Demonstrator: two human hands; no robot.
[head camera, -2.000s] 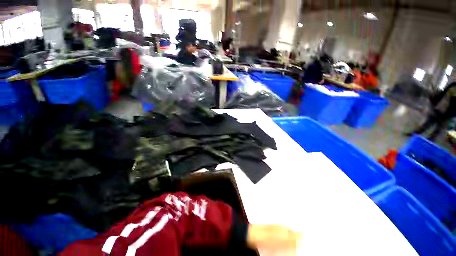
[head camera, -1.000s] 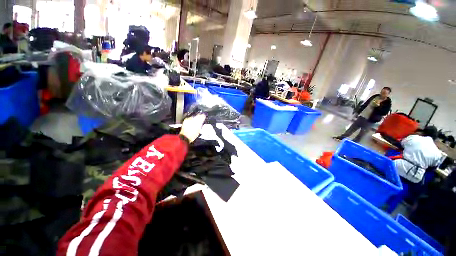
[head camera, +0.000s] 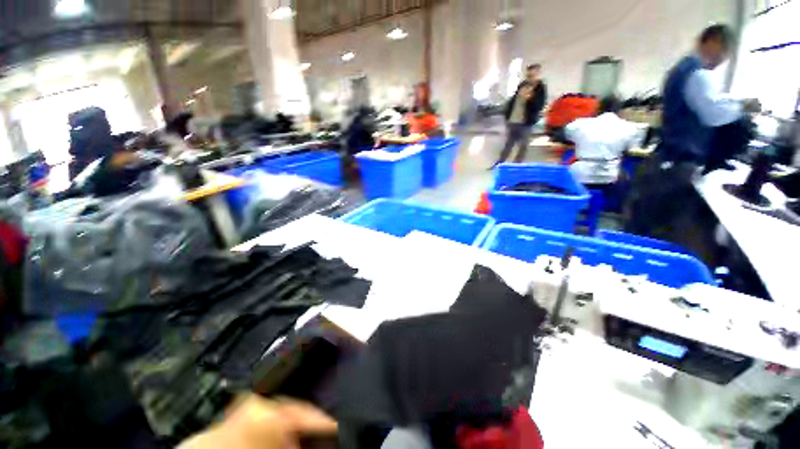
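Observation:
A black cut panel (head camera: 447, 355) stands out in the middle foreground, left of the sewing machine, its upper corner near the needle area. My left hand (head camera: 254, 425) is blurred and cut off by the bottom edge, left of the panel, with its fingers towards it; whether it grips fabric is unclear. A red patch, perhaps my sleeve, shows under the panel's lower edge; my right hand is not visible. The white sewing machine head (head camera: 702, 333) is on the right, with a lit blue screen. A heap of black and camouflage pieces (head camera: 202, 329) lies on the left.
The white table (head camera: 399, 267) runs behind the panel, with an opening at its left edge. Blue bins (head camera: 421, 219) stand behind it. Shiny plastic bags (head camera: 114, 245) are far left. A person in a dark vest (head camera: 689, 105) stands at the right; another person (head camera: 525, 110) stands farther back.
The view has swung right, bringing the sewing machine and black panel into sight. My left hand has moved from the far end of the heap back towards me at the bottom edge.

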